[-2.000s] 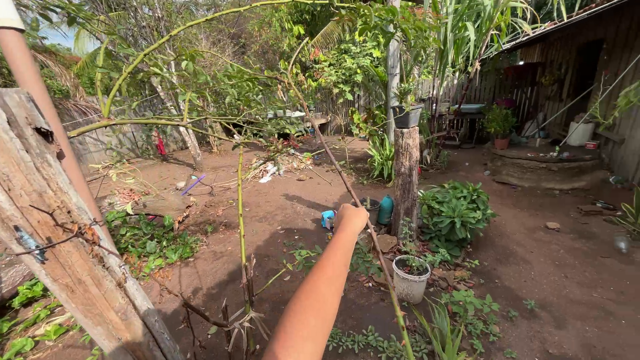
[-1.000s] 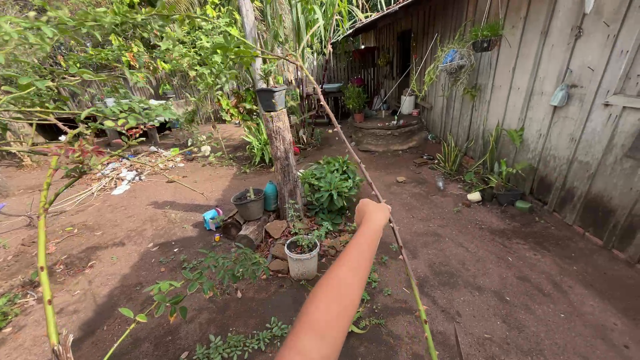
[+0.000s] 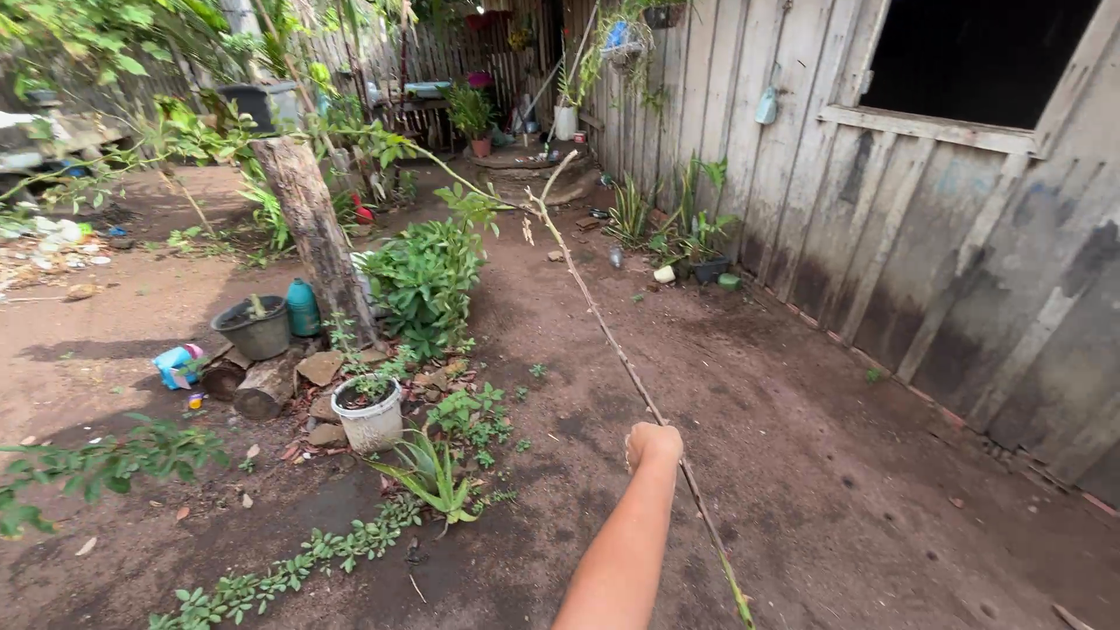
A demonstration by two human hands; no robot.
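My left hand [image 3: 654, 446] is closed in a fist around a long, thin thorny stem [image 3: 617, 350], right of the frame's centre, with the forearm rising from the bottom edge. The stem slants from a forked, woody upper end down past the wrist to a green part at the bottom edge. Near its fork, a thin green shoot with leaves [image 3: 468, 206] reaches up to the left. My fingertips are mostly hidden. My right hand is not in view.
At left stand a wooden post [image 3: 311, 227], a white bucket planter [image 3: 372, 424], a dark pot [image 3: 254, 328] and a teal bottle [image 3: 303, 308]. An aloe-like plant [image 3: 435, 481] grows in front. A plank wall [image 3: 787, 175] with a window opening runs along the right.
The view has swung right toward the plank wall. My left hand keeps its grip on the stem, whose forked upper end now shows above the fist.
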